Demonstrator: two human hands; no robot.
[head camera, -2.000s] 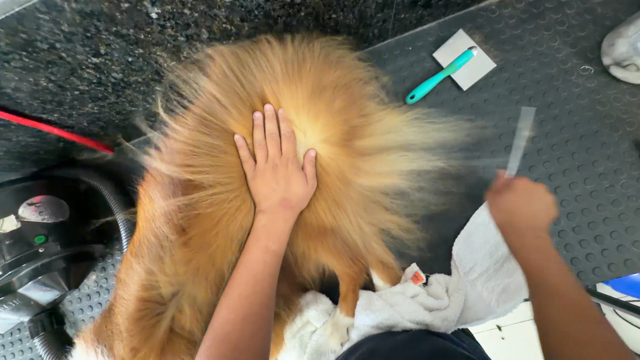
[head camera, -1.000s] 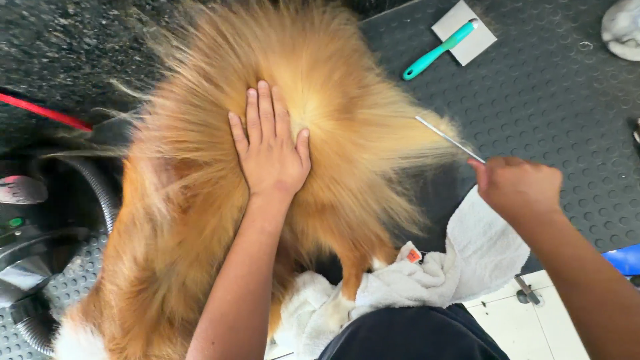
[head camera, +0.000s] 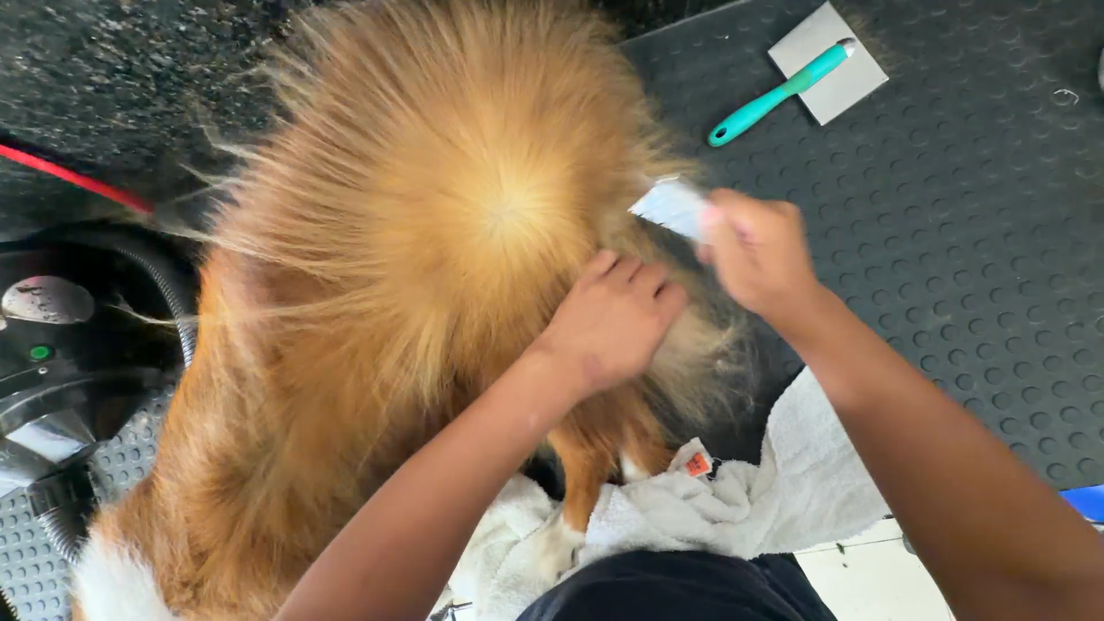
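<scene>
A dog with long orange-brown fur (head camera: 345, 345) stands on a black rubber-topped table, its coat fanned out around a pale spot. My left hand (head camera: 612, 319) rests on the fur at the right side of that spot, fingers curled into the hair; whether they grip it is hard to tell. Just above and to the right, my right hand (head camera: 759, 250) is closed on a metal grooming comb (head camera: 671, 207), blurred, with its far end at the edge of the coat. A slicker brush with a teal handle (head camera: 768, 108) lies on the table at the upper right.
A white towel (head camera: 802, 474) lies bunched by the dog's leg and over the near table edge. On the left stands a black machine with a ribbed hose (head camera: 86, 345), a red cord (head camera: 78, 177) above it. A dark speckled wall (head camera: 155, 78) borders the far side.
My left hand has moved right, off the middle of the fanned coat, and its fingers have curled. My right hand with the comb has come closer to it.
</scene>
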